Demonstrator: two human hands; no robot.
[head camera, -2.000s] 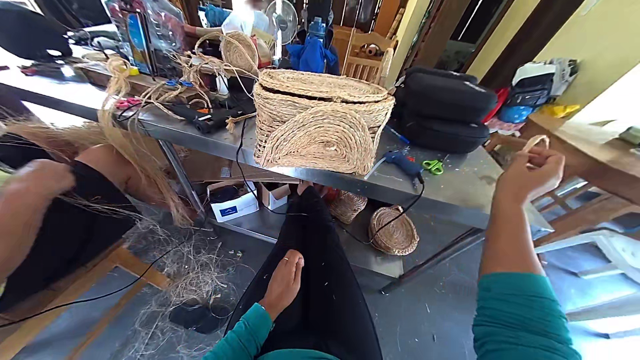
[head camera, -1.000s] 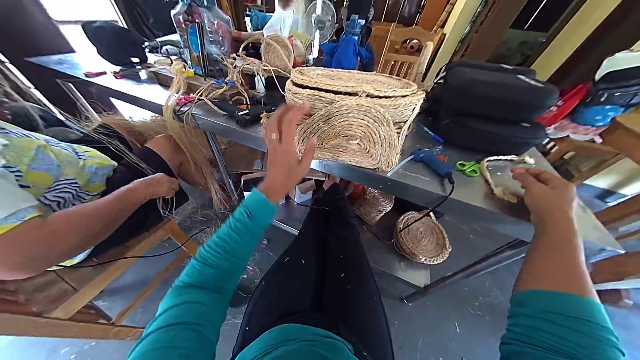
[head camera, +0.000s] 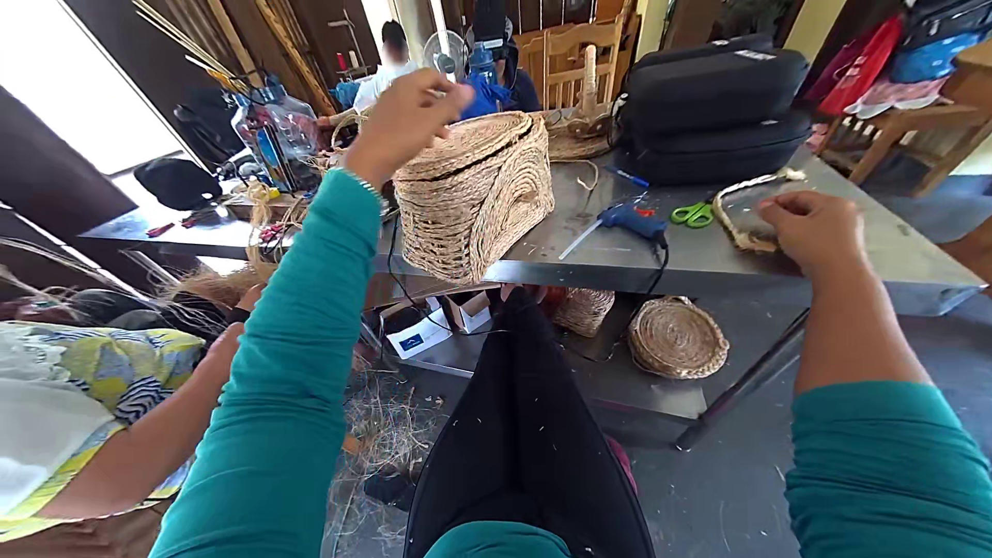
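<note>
A lidded basket of braided natural fibre (head camera: 465, 201) stands at the front edge of the metal table, turned so that a corner points toward me. My left hand (head camera: 411, 120) is raised over its lid, fingers bent and partly apart; whether it touches the lid or pinches something small, I cannot tell. Over the right part of the table is my right hand (head camera: 814, 225), thumb and fingertips together. Just left of it lies a curved piece of braided fibre (head camera: 728, 209); no contact is clear. A blue glue gun (head camera: 634, 222) with a glue stick and green-handled scissors (head camera: 692, 215) lie between basket and braid.
Black cases (head camera: 713, 116) are stacked at the back right, beside a blue pen (head camera: 628, 177). A dark cord hangs over the table edge (head camera: 604, 275). Below, a round woven piece (head camera: 678, 337) and open boxes sit on the shelf. A person in patterned clothing (head camera: 147, 372) sits close at left.
My left hand has risen from my lap to above the basket. The basket has turned. The curved braid, held up in my right hand at first, now lies on the table.
</note>
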